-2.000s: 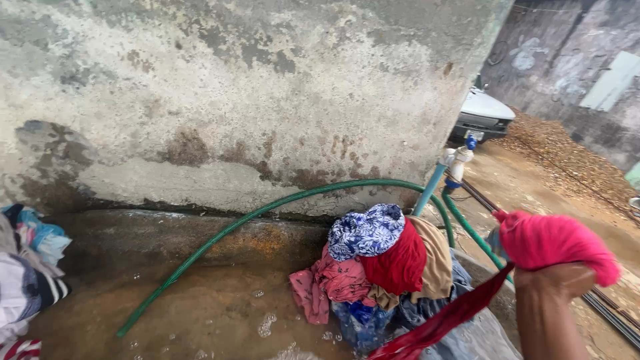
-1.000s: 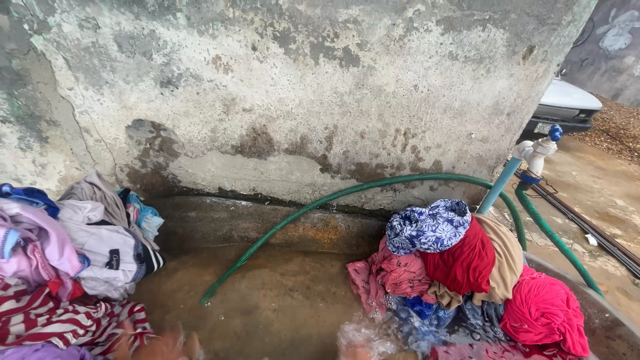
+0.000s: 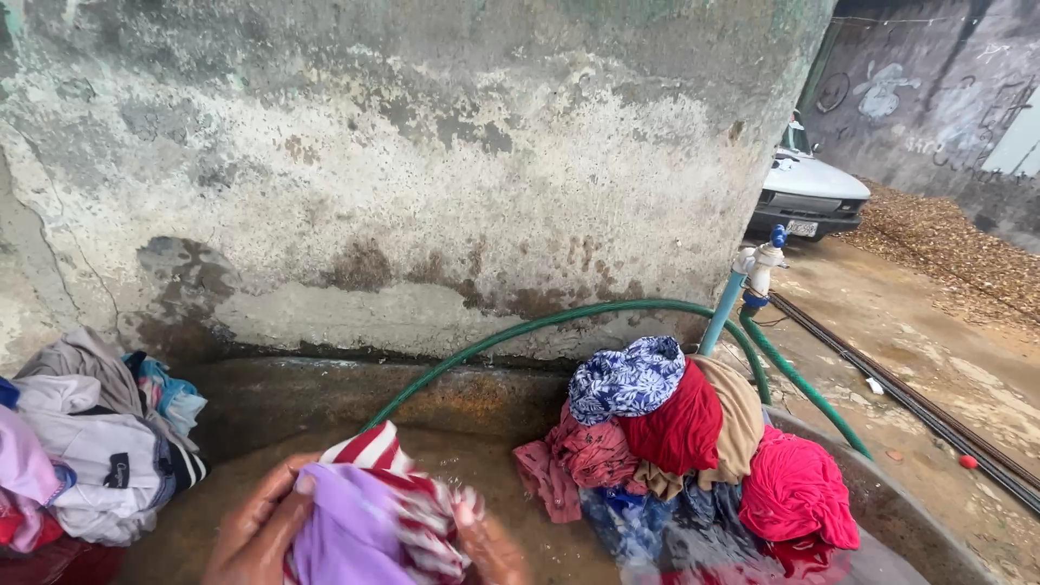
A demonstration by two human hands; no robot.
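Low in the middle of the view, my left hand (image 3: 264,520) grips a lavender cloth (image 3: 349,520) together with a red-and-white striped cloth (image 3: 422,508). My right hand (image 3: 490,540), blurred, is at the right side of the striped cloth, its fingers against it. Both cloths are above the brown water of a concrete basin (image 3: 455,398). To the right, wet clothes lie heaped: a blue-and-white floral cloth (image 3: 630,380), a red cloth (image 3: 678,422), a beige cloth (image 3: 735,422), a patterned pink cloth (image 3: 597,451) and a bright pink bundle (image 3: 800,491).
More clothes (image 3: 97,463) are piled at the left of the basin. A green hose (image 3: 552,318) arches along the weathered wall (image 3: 455,179) from a tap (image 3: 762,264) on a blue pipe (image 3: 723,313). Metal rods (image 3: 910,398) lie on the ground; a white car (image 3: 812,191) stands beyond.
The bright pink bundle, held up two seconds ago, rests on the right-hand heap. The striped cloth, on the left pile one second ago, is now between my hands with the lavender cloth.
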